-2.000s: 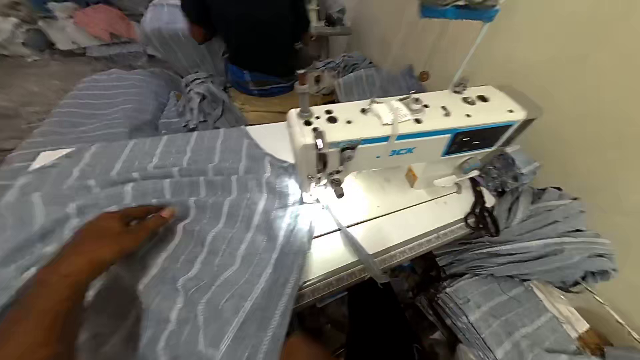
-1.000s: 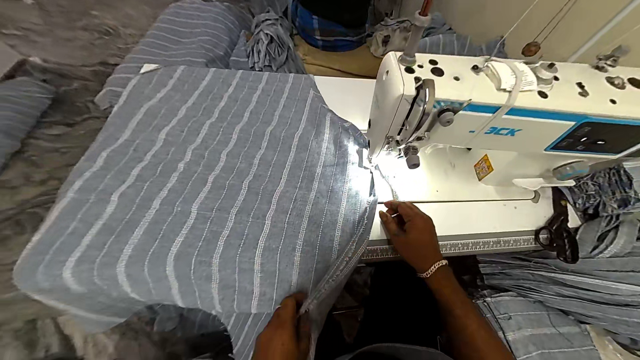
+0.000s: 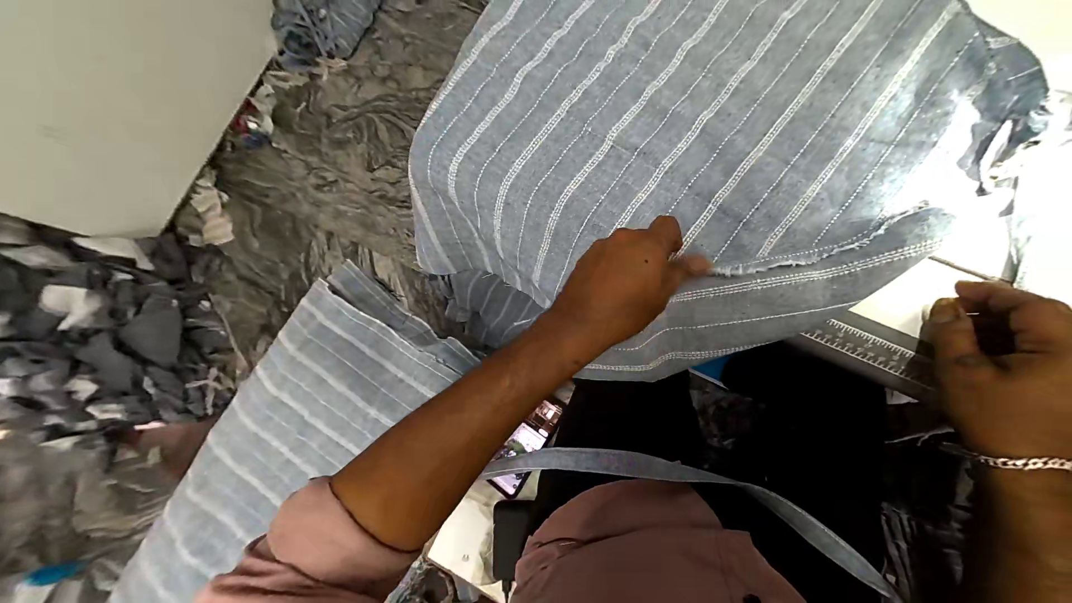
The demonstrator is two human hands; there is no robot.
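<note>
A blue-grey striped fabric panel (image 3: 636, 126) spreads over the upper middle, its right end in the bright lamp light. My left hand (image 3: 628, 276) pinches the panel's frayed, folded lower edge between thumb and finger. Over the white machine bed at the right, my right hand (image 3: 1005, 360), with a chain bracelet at the wrist, has thumb and forefinger tips close together; whether something thin is between them cannot be told. A narrow fabric strip (image 3: 636, 462) lies across my lap. The sewing machine's head is out of view.
A ruler scale (image 3: 863, 342) runs along the table's front edge. Another striped fabric length (image 3: 318, 394) hangs at the lower left. Fabric scraps (image 3: 109, 327) cover the floor at the far left, near a pale wall (image 3: 109, 109). A phone (image 3: 528, 440) lies near my lap.
The view has swung left and down. My right hand was at the panel's edge beside the needle area and is now away from the panel. My left hand still holds the fabric's edge.
</note>
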